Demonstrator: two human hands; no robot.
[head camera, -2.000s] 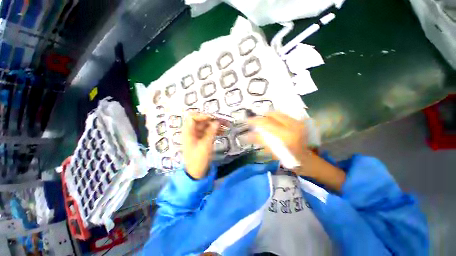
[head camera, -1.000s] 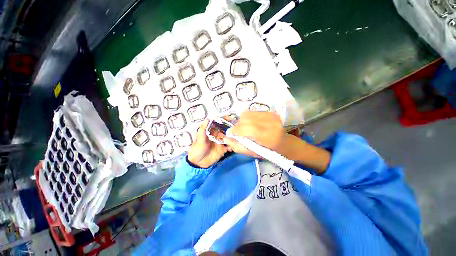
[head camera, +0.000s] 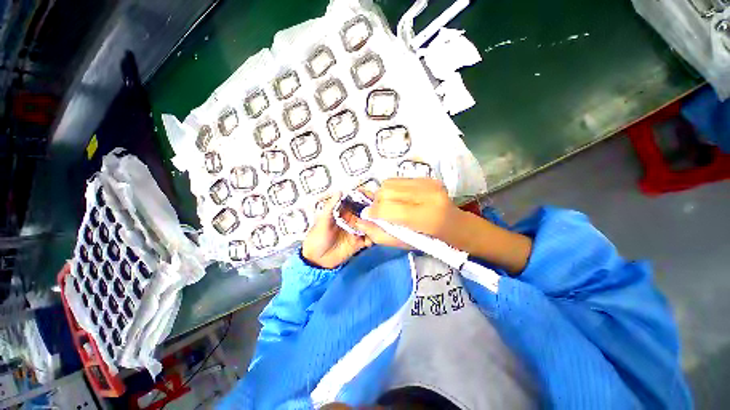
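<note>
My left hand (head camera: 326, 237) holds a small rounded-square metal frame (head camera: 350, 210) in its fingertips, tilted, above the near edge of the tray. My right hand (head camera: 412, 210) is closed around a white marker pen (head camera: 420, 241), whose barrel points back toward my chest. The pen's tip is hidden by my fingers, at the frame. The white parts tray (head camera: 258, 154) lies on the green bench in front of me, with rows of similar frames on it and thin white liner around its edges.
A stack of white trays (head camera: 152, 328) with dark pockets stands at the left on a red crate (head camera: 99, 375). White strips (head camera: 450, 52) lie beyond the tray on the green bench (head camera: 552, 96). White sheeting (head camera: 680, 36) is at the far right, and a red stool (head camera: 666, 164) is on the floor.
Two seconds ago my hands were apart over the tray. Since then they have come together at the frame near its front edge. In the last second they have barely moved.
</note>
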